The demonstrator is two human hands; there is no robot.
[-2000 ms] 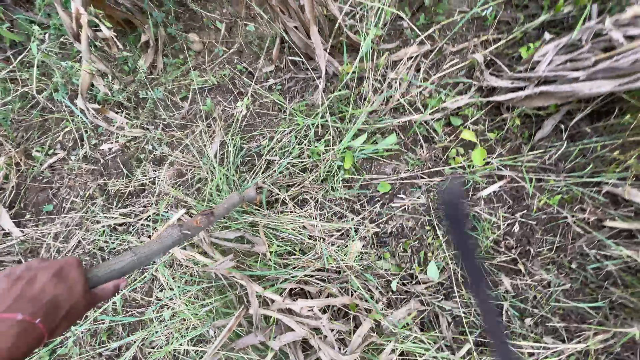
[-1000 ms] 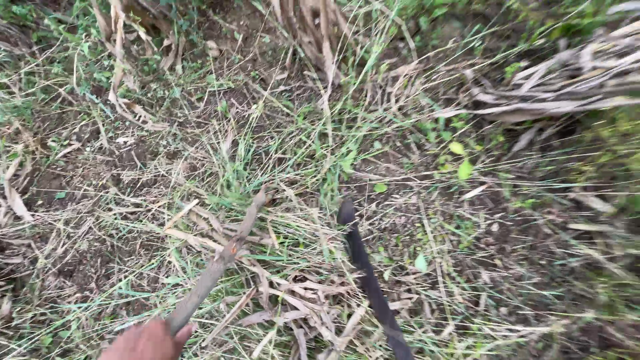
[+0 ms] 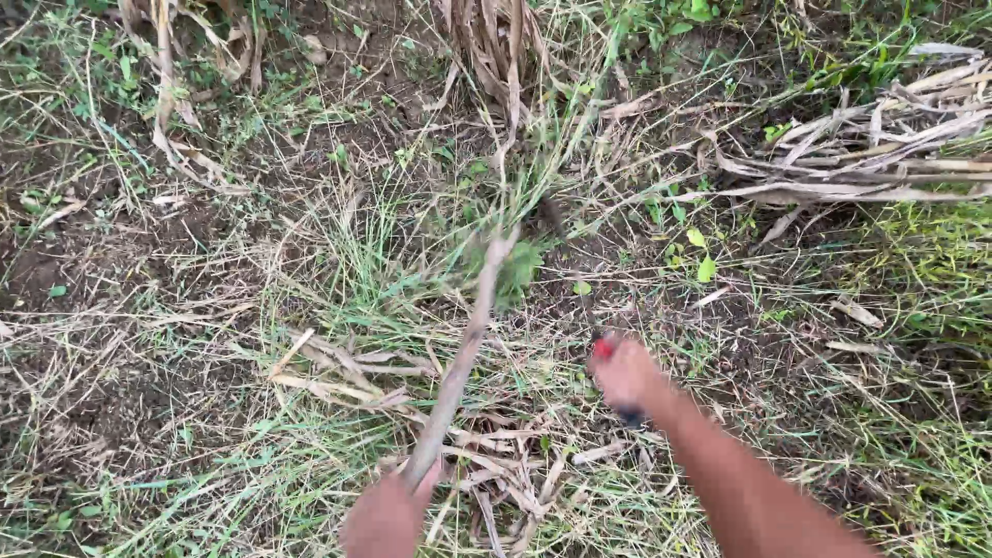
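Observation:
My left hand (image 3: 387, 511), at the bottom centre, grips a wooden stick (image 3: 457, 372) that slants up to the middle of the view. The tip of the stick touches or lies close to a tuft of green grass (image 3: 519, 267). Right of the stick, my right hand (image 3: 626, 372) is closed on a handle with a red part (image 3: 603, 349) near the fingers and a dark end below the fist. A blurred dark blade (image 3: 552, 213) seems to run up from that hand toward the grass; its outline is hard to make out.
A pile of dry stalks and leaves (image 3: 860, 170) lies at the upper right. Dry, hanging leaves (image 3: 496, 54) stand at the top centre, and more (image 3: 163, 93) at the upper left. Cut grass and dry husks (image 3: 511, 465) cover the soil near my left hand.
My left hand and the stick have moved right, and the stick points more steeply up. My right hand has come into view, and the dark blade has moved up and blurred.

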